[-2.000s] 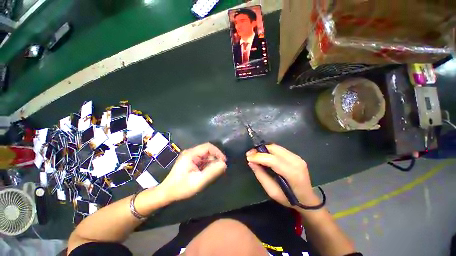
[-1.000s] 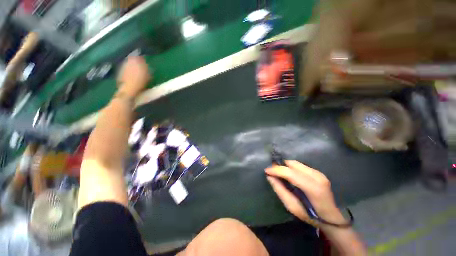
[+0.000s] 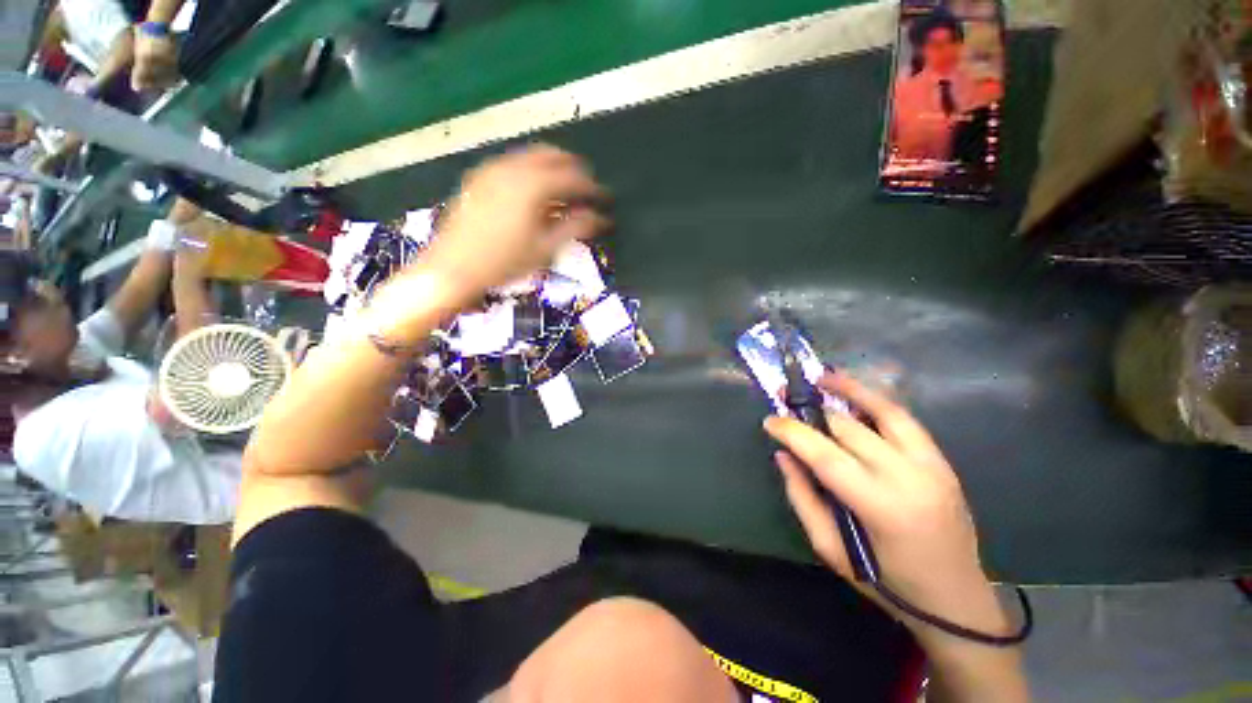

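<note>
My right hand (image 3: pixel 886 481) holds the black soldering iron (image 3: pixel 849 533) like a pen, its cord looping by my wrist. A blue and white circuit board (image 3: pixel 780 360) lies on the dark green mat under the iron's front end, at my right fingertips. My left hand (image 3: pixel 529 213) is blurred, over the upper part of the pile of LCD screens (image 3: pixel 485 330). Whether it holds anything cannot be told. The pile shows white and black squares with orange tabs.
A smartphone (image 3: pixel 943 103) showing a person stands out at the top. A tan pot (image 3: pixel 1219 364) and cardboard box (image 3: pixel 1115 131) are at the right. A white fan (image 3: pixel 224 378) and another person in white (image 3: pixel 131 440) are at the left, with the green conveyor belt (image 3: pixel 481 62) behind.
My left hand reached out to the belt and is now back over the pile. A circuit board now lies under the iron. The view has shifted left.
</note>
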